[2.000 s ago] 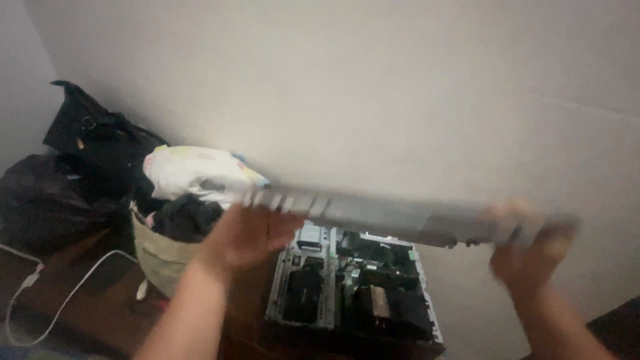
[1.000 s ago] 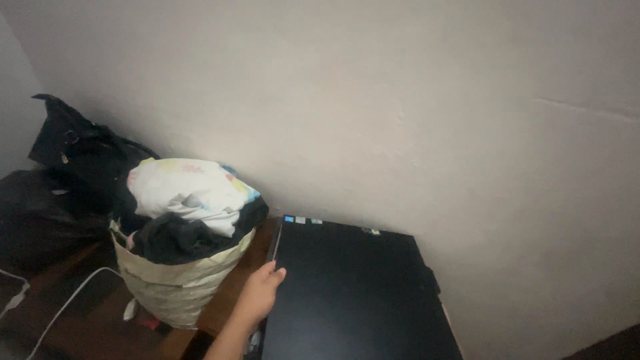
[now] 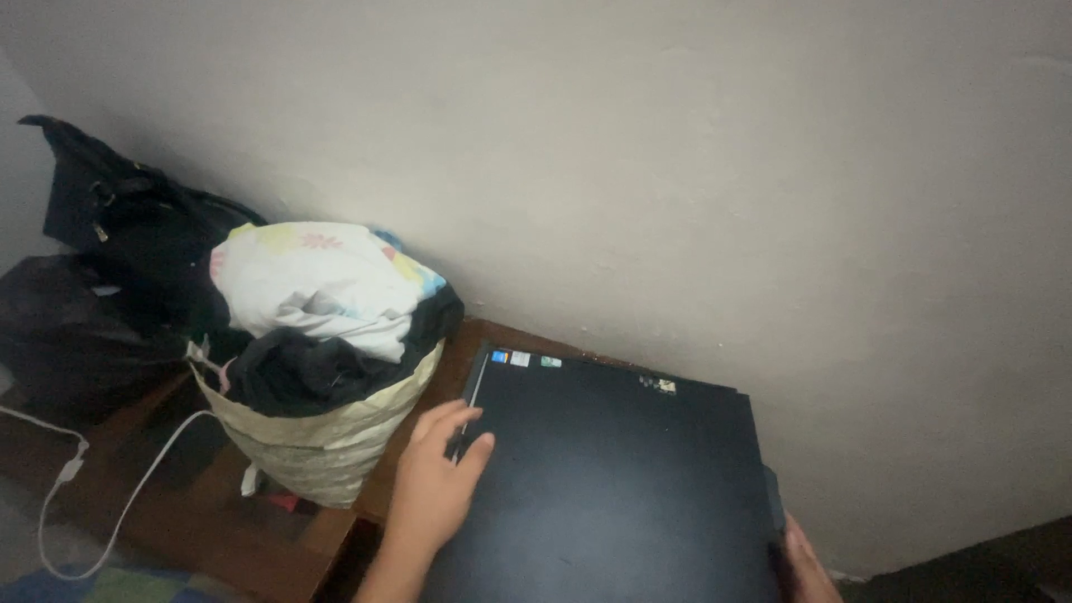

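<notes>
A black desktop computer case [image 3: 611, 486] lies flat on a brown wooden table, its cover panel on top and small stickers along the far edge. At the case's left edge is my left hand [image 3: 440, 469], fingers bent over the rim and thumb raised near the top surface; whether it grips is unclear. My right hand [image 3: 808, 561] is against the right side of the case near the bottom of the view, with its fingers mostly hidden. The inside of the case is covered.
Left of the case stands a woven bag [image 3: 310, 452] filled with dark clothes and a white patterned cloth [image 3: 327, 280]. Black bags [image 3: 134, 209] lean behind it at the far left. A white cable [image 3: 126, 502] loops over the wooden table [image 3: 276, 553]. A plain wall [image 3: 670, 193] rises behind.
Two seconds ago both hands held the panel above the open case, with its internal parts showing. Now the panel covers it. My right hand, out of sight one second ago, shows at the right side.
</notes>
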